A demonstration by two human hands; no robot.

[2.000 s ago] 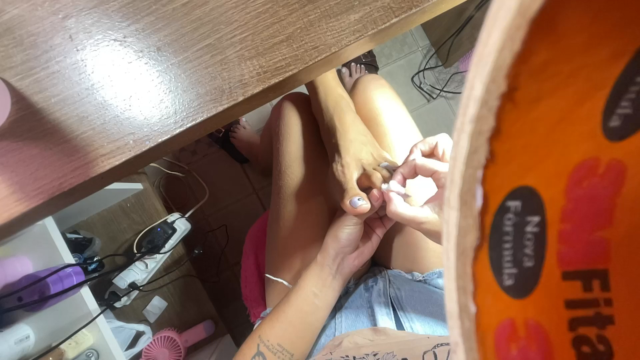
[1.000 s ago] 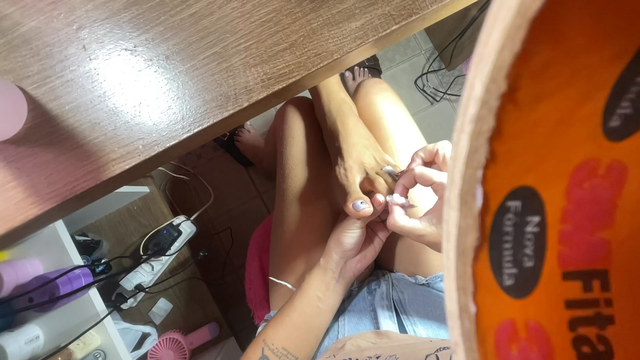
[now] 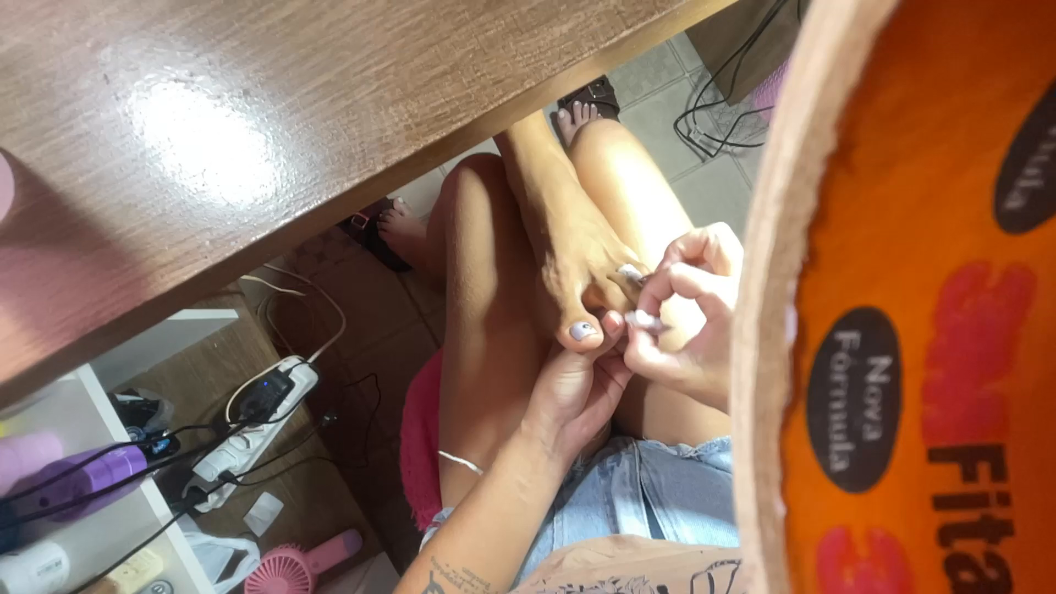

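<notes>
Another person's foot [image 3: 569, 247] rests across my bare thighs, its big toenail [image 3: 582, 331] painted pale with a small dark mark. Beneath the toes, my left hand [image 3: 577, 384] holds them, its thumb beside the big toe. My right hand [image 3: 689, 305] pinches a small whitish object [image 3: 642, 320], perhaps a bit of cotton, between thumb and finger close to the smaller toes. What it is exactly cannot be told. A pale piece [image 3: 630, 271] lies on or between the toes above it.
A wooden table [image 3: 330, 107] covers the upper left. An orange roll of tape [image 3: 907, 330] blocks the right side of the view. At lower left are a power strip [image 3: 256, 429] with cables, a pink handheld fan [image 3: 301, 565] and a white shelf [image 3: 148, 487] holding bottles.
Both hands stay at the toes, with only small shifts of the right fingers. Nothing has plainly been taken or let go.
</notes>
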